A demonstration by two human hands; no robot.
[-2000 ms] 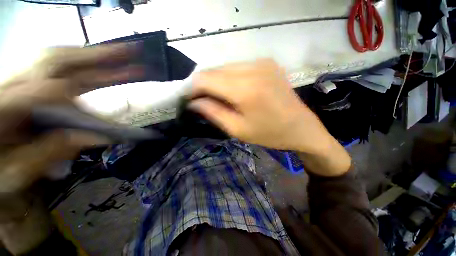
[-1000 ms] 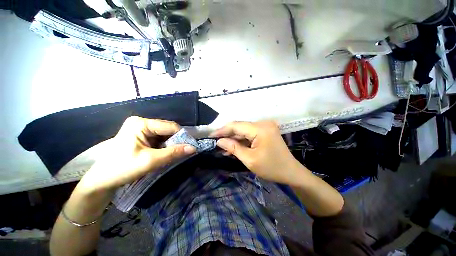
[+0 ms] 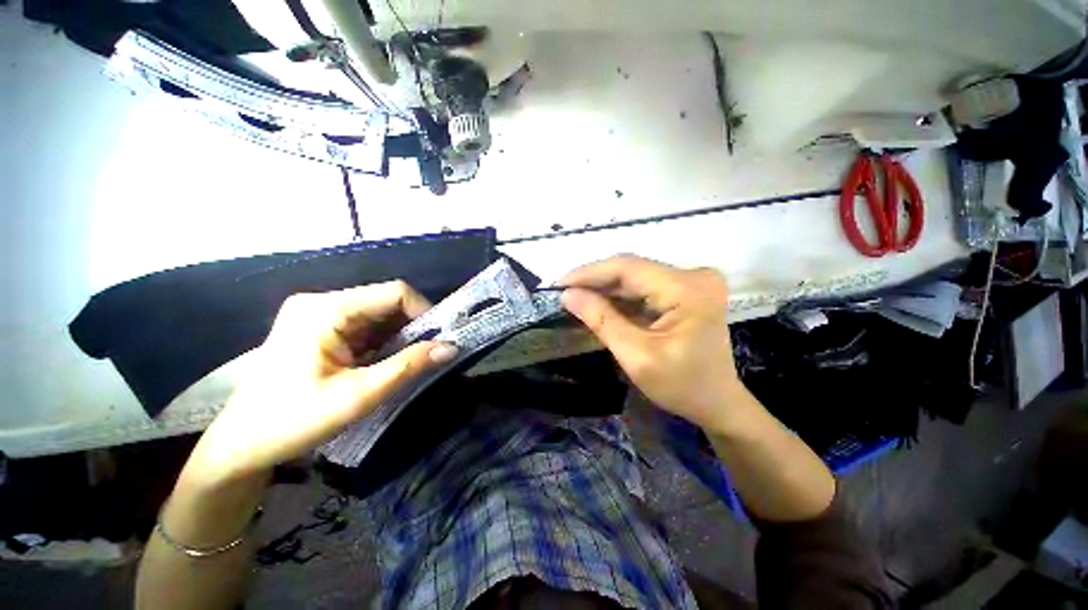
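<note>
My left hand [image 3: 346,358] holds a pale grey curved trim strip [image 3: 477,312] with a dark slot, lying along a dark fabric piece, over my lap at the table's front edge. My right hand [image 3: 650,328] pinches the right end of the strip and a bit of dark material between thumb and fingertips. A dark fabric panel [image 3: 251,298] lies flat on the table behind my left hand; its right end is angled. Another pale slotted strip [image 3: 245,110] lies left of the presser foot [image 3: 434,174].
The machine's knurled screw [image 3: 468,131] is beside the foot. Red-handled scissors [image 3: 882,205] lie at the table's right. Dark fabric is at the back left. A blue crate [image 3: 861,453] and dark scraps are below the table [image 3: 764,226].
My hands have come from a blurred motion to hold the strip together. Since the last earlier frame, the strip's right end has unfolded and lifted, showing its slot, and my right hand has moved right.
</note>
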